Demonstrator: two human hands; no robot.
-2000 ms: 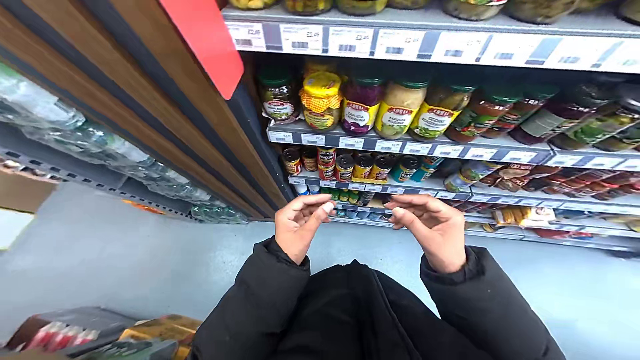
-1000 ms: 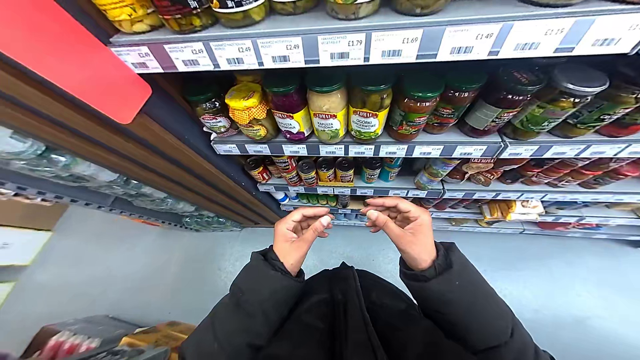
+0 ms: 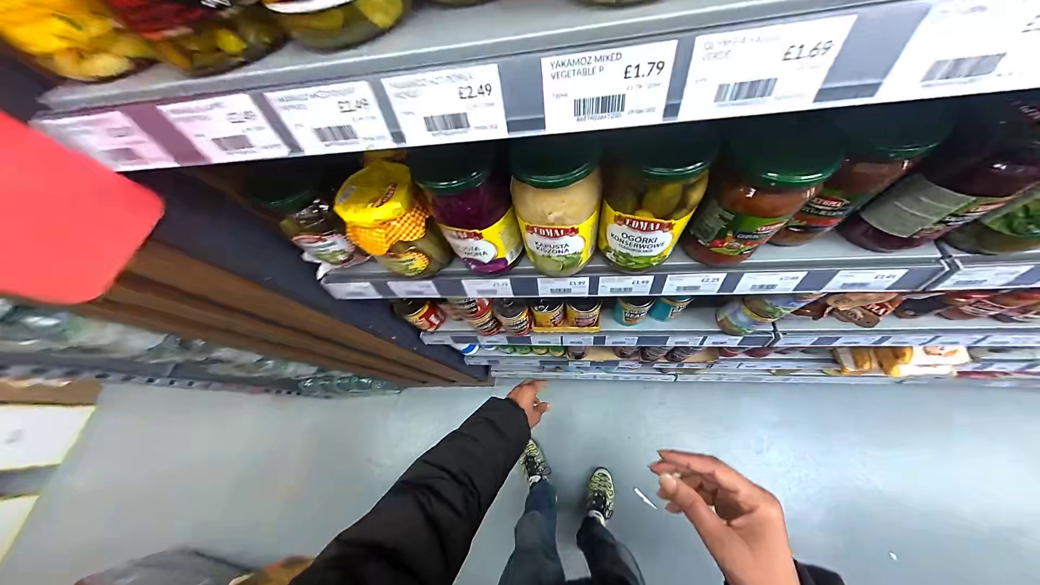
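Note:
My left hand [image 3: 530,400] reaches forward, low before the bottom shelves, its fingers apart and nothing visible in it. My right hand [image 3: 723,512] is over the floor at the lower right, fingers curled with gaps between them, holding nothing. Above both hands, a shelf carries a jar with a yellow cloth-like cover [image 3: 390,215], a jar of purple cabbage [image 3: 474,215], a jar of sauerkraut [image 3: 556,213], a jar of pickled gherkins [image 3: 654,213] and a jar of red-brown sauce [image 3: 751,207]. Neither hand touches a jar.
A shelf edge with price labels [image 3: 605,85] crosses the top. Small cans [image 3: 566,314] stand on a lower shelf. A red panel [image 3: 69,215] juts in at left, above brown wooden slats [image 3: 268,325]. Packed bottles [image 3: 203,366] lie beyond. My shoes [image 3: 601,492] are on the grey floor.
My hands, close together in front of me before, are now apart; the left reaches forward and the right is lower and to the right. The view has moved closer to the shelves.

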